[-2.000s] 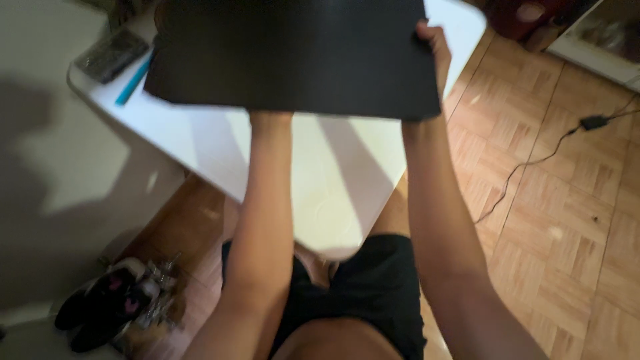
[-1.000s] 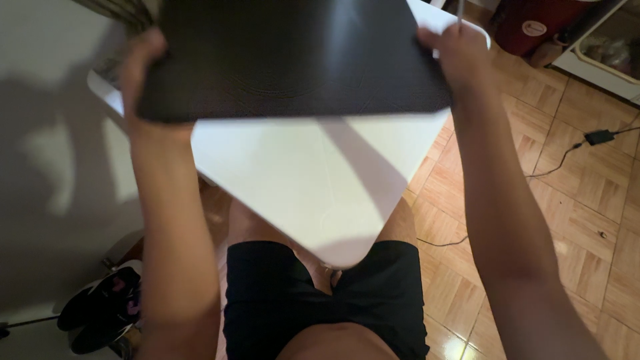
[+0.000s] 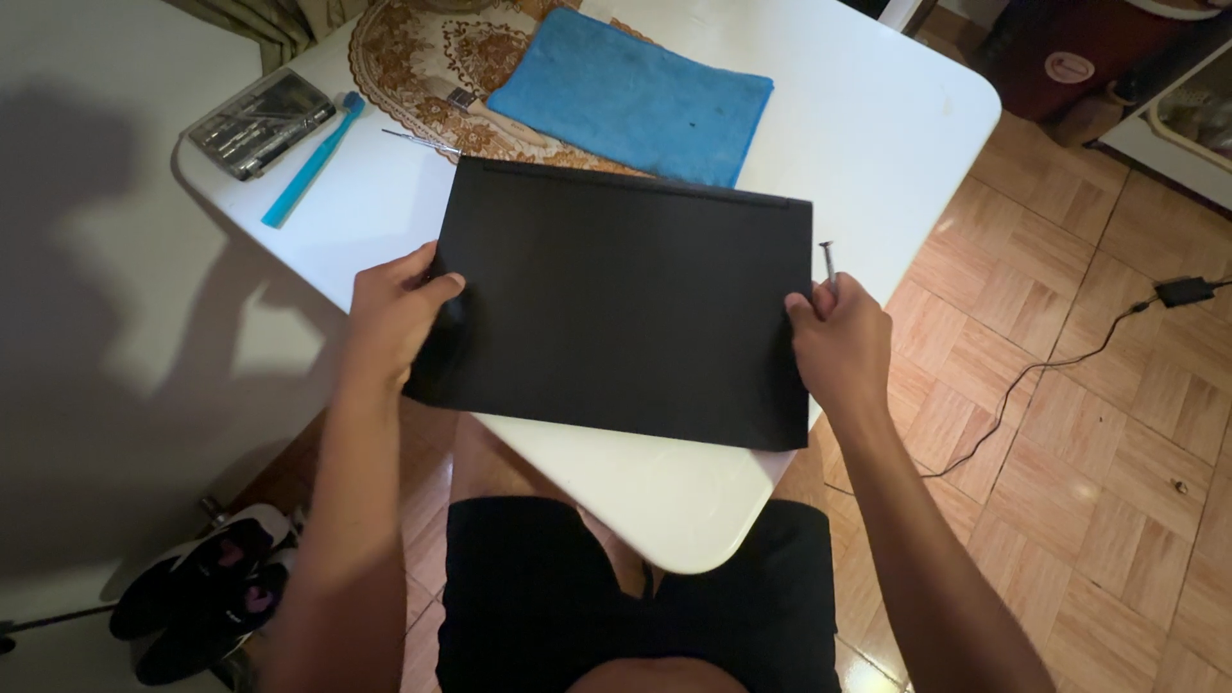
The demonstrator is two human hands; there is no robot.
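A closed black laptop [image 3: 616, 308] lies flat over the near part of the white table [image 3: 616, 481], its near corners past the table's edges. My left hand [image 3: 399, 303] grips its left edge, thumb on top. Around the right edge my right hand [image 3: 842, 332] is closed, and a thin metal screwdriver [image 3: 829, 262] sticks up from between its fingers. Beyond the laptop lie a blue cloth [image 3: 640, 96] and a wooden-handled brush [image 3: 496, 115] on a brown and white lace doily [image 3: 414, 58]. Metal tweezers [image 3: 419, 141] reach out by the laptop's far left corner.
At the table's left end are a clear plastic case of small tool bits [image 3: 260, 125] and a teal toothbrush [image 3: 313, 164]. A wall stands at the left, with shoes [image 3: 212, 587] below. A black cable [image 3: 1020, 380] runs over the tiled floor at the right.
The black laptop, held up close to the view before, is now lower, over the table. My left hand has moved from its near side to its left edge. The cloth and doily now show.
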